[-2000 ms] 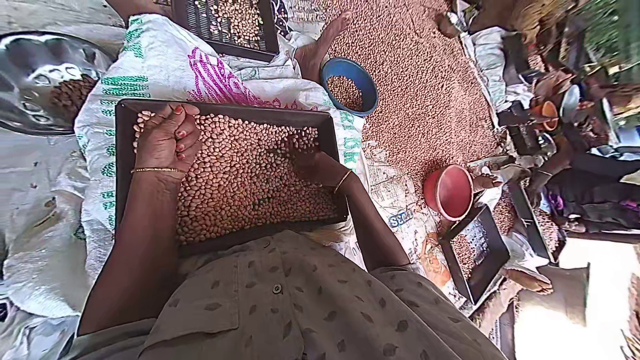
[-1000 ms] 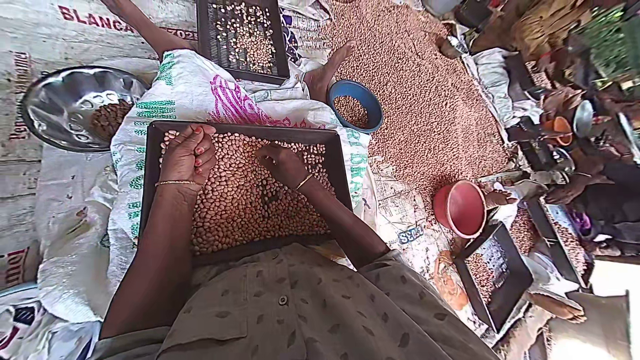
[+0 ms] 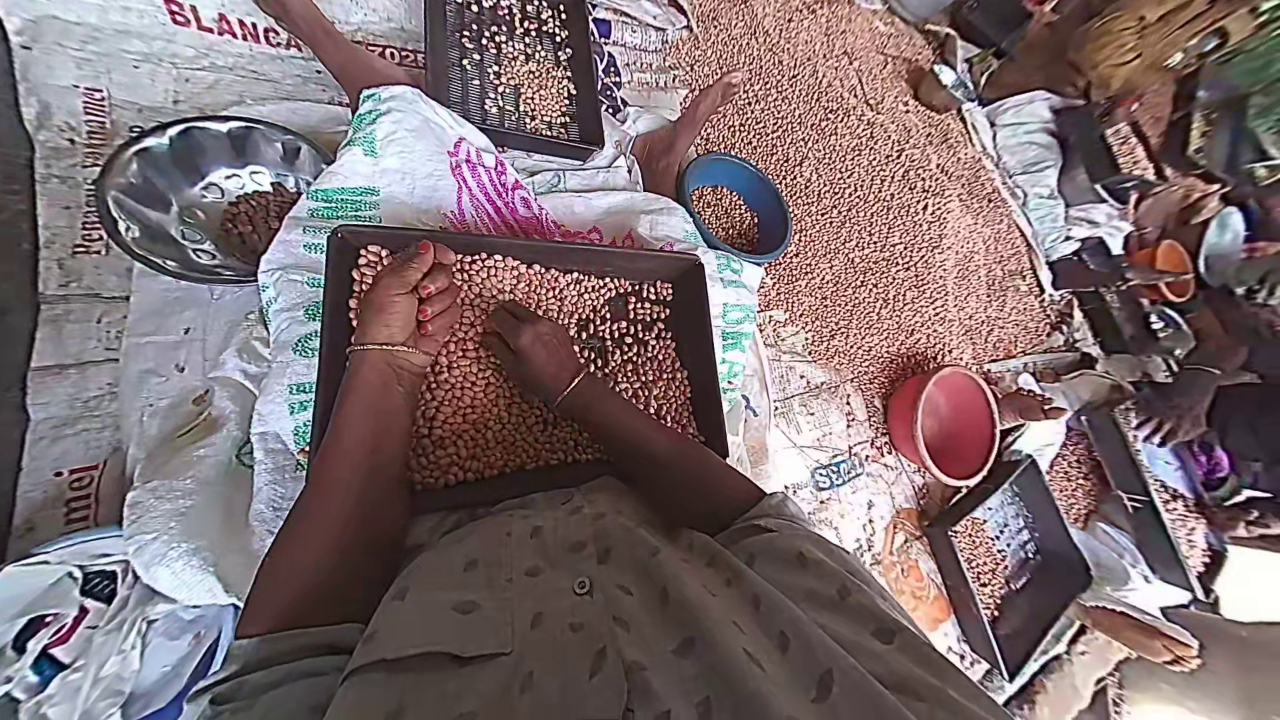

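A dark rectangular tray [image 3: 505, 242] lies across my lap on a printed white woven sack [image 3: 400, 135], filled with pinkish-brown shelled nuts or beans [image 3: 480, 420]. At the tray's upper left, my left hand [image 3: 405, 300] is curled with its fingers folded in; whether nuts are inside the fist is hidden. My right hand [image 3: 535, 350] rests on the nuts near the tray's middle, back upward, its fingertips partly hidden. A few dark spots of tray floor show among the nuts right of it.
A shiny metal bowl [image 3: 160, 200] with dark pieces stands left. A blue bowl [image 3: 775, 215] of nuts stands beyond the tray, beside a large nut pile [image 3: 880, 180]. Another tray [image 3: 590, 100] lies ahead. At right are a red bucket [image 3: 900, 415], a black tray [image 3: 1050, 590] and other people's hands.
My right hand has moved left over the nuts, toward my left hand, from the tray's right part. My left hand stays curled at the upper left.
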